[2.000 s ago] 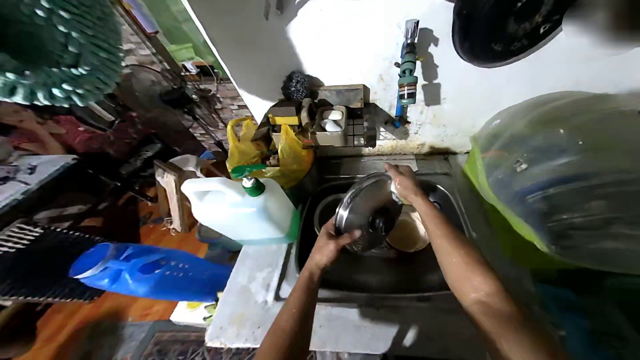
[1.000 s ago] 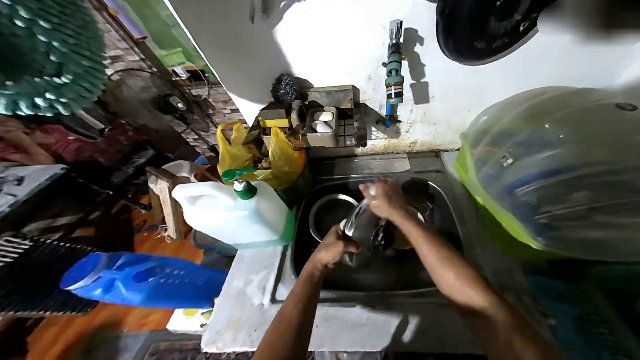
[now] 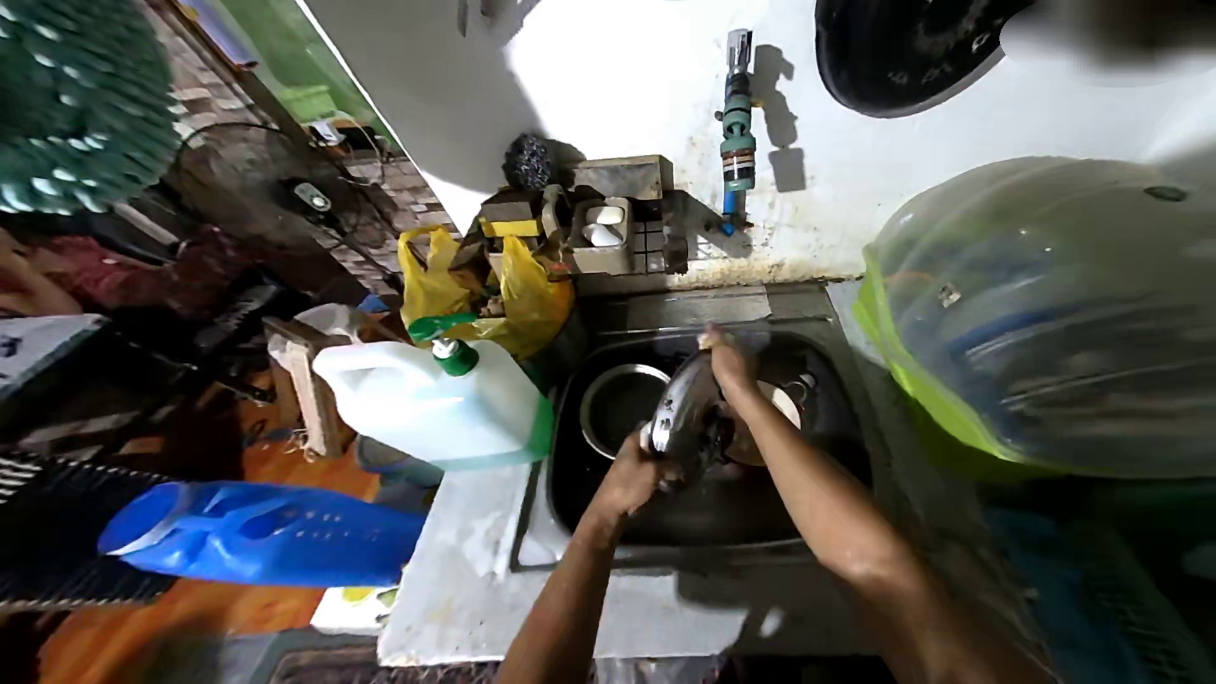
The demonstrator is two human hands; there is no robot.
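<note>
A round metal pot lid (image 3: 676, 404) is tilted nearly on edge above the sink (image 3: 646, 532). My left hand (image 3: 632, 475) grips its lower edge, near the dark knob side. My right hand (image 3: 727, 366) is at its upper edge, with something small and pale at the fingertips; whether it grips the lid or only touches it, I cannot tell. Left of the lid, a round metal-rimmed pan (image 3: 622, 408) lies in the basin. A pale bowl (image 3: 784, 404) and other dishes lie partly hidden behind my right forearm.
A large jug with a green pump (image 3: 437, 399) stands on the counter left of the sink. Behind it are yellow plastic bags (image 3: 532, 299) and a soap holder (image 3: 603, 237). A tap (image 3: 738, 123) is on the wall. A large translucent cover (image 3: 1045, 323) rises at the right.
The lid faced the view more openly two seconds ago and is now turned nearly edge-on. My right hand has shifted along its upper edge.
</note>
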